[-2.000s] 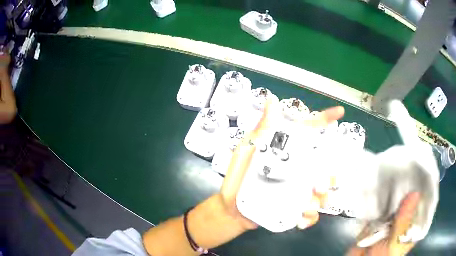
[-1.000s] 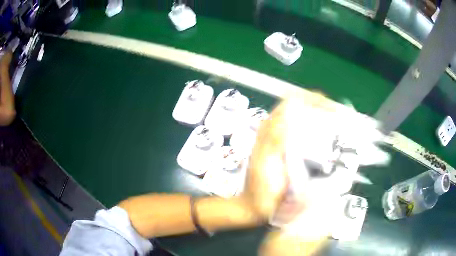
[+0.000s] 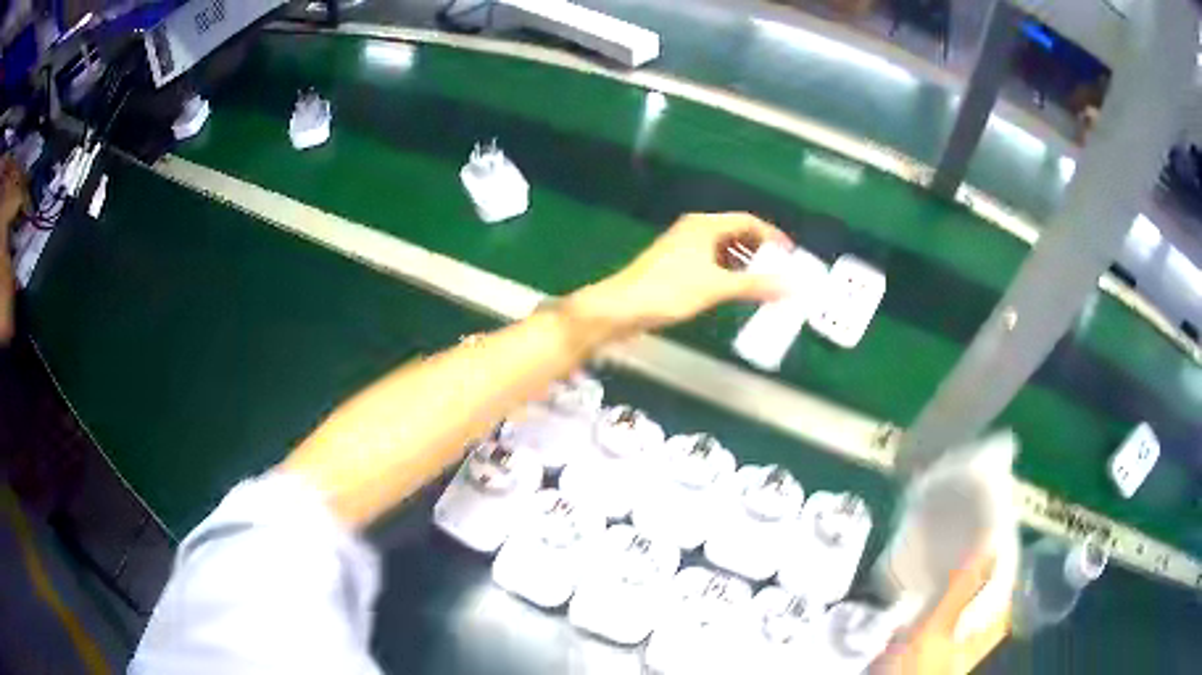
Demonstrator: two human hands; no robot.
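My left hand [image 3: 705, 270] is stretched over the green conveyor belt [image 3: 606, 198] and grips a white plug adapter [image 3: 775, 317], blurred, beside another white adapter [image 3: 848, 302] on the belt. Whether the two touch I cannot tell. My right hand [image 3: 952, 620], at the lower right, holds a crumpled white cloth [image 3: 956, 521]. Between my arms, several white plug adapters [image 3: 630, 580] stand pins-up in rows on the dark green bench [image 3: 198, 382]. The lowest ones are cut off by the frame's edge or overlapped by my right hand.
A pale rail [image 3: 382, 251] separates bench and belt. More adapters [image 3: 494, 182] ride the belt at left, and one [image 3: 1134, 459] lies at far right. A clear bottle [image 3: 1055, 580] stands behind my right hand. A grey post [image 3: 1022, 297] slants at right. Part of a person's arm [image 3: 11, 218] shows at far left.
My left hand has moved from over the bench, close to the cloth, out to the belt with an adapter. My right hand with the cloth is now apart at the lower right. The view has shifted.
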